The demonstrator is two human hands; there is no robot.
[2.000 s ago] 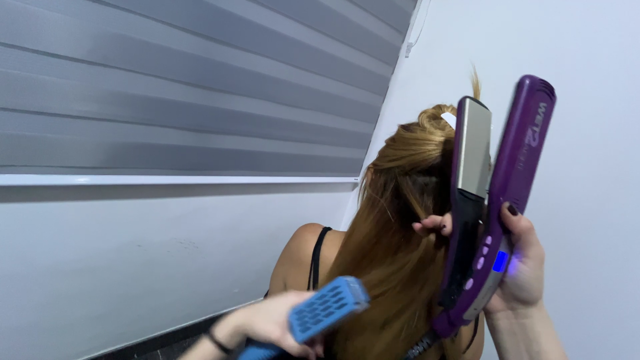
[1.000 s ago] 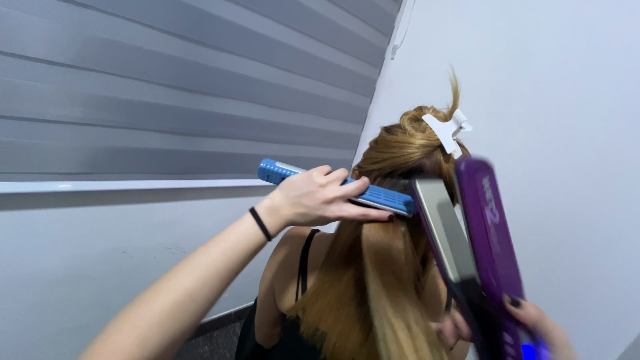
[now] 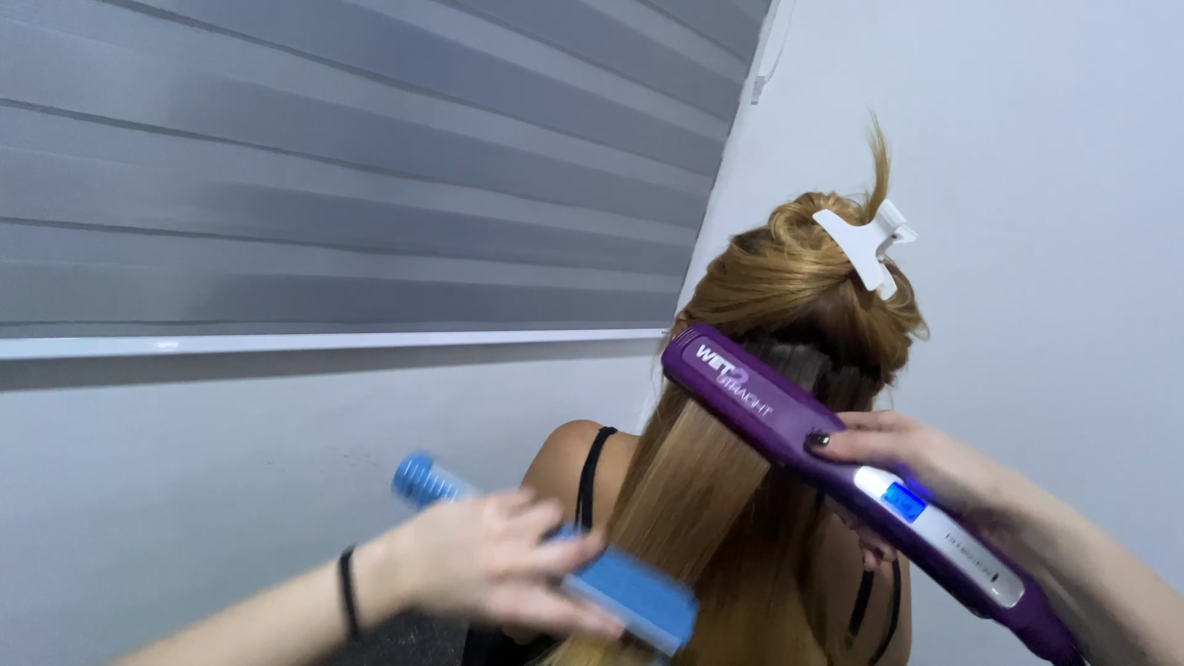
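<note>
A seated person's long hair (image 3: 684, 481) hangs down their back, with the upper part gathered under a white hair clip (image 3: 865, 245). My right hand (image 3: 897, 462) grips a purple flat iron (image 3: 758, 398), its plates closed across a lock just below the pinned hair; a small blue display glows on the handle. My left hand (image 3: 490, 564), with a black band at the wrist, holds a blue hairbrush (image 3: 634, 592) low beside the hair ends. The brush is blurred, and its bristle side is hidden.
The person's bare shoulder (image 3: 564, 462) with a black strap is left of the hair. Behind, a grey striped blind (image 3: 370, 185) with a white bottom rail covers the upper left, and a pale wall (image 3: 1045, 231) stands at the right. The iron's cord end is at the lower right.
The flat iron, its plates apart in both earlier frames, is now closed on the hair. My left hand has moved down with the brush from near the top of the hanging hair.
</note>
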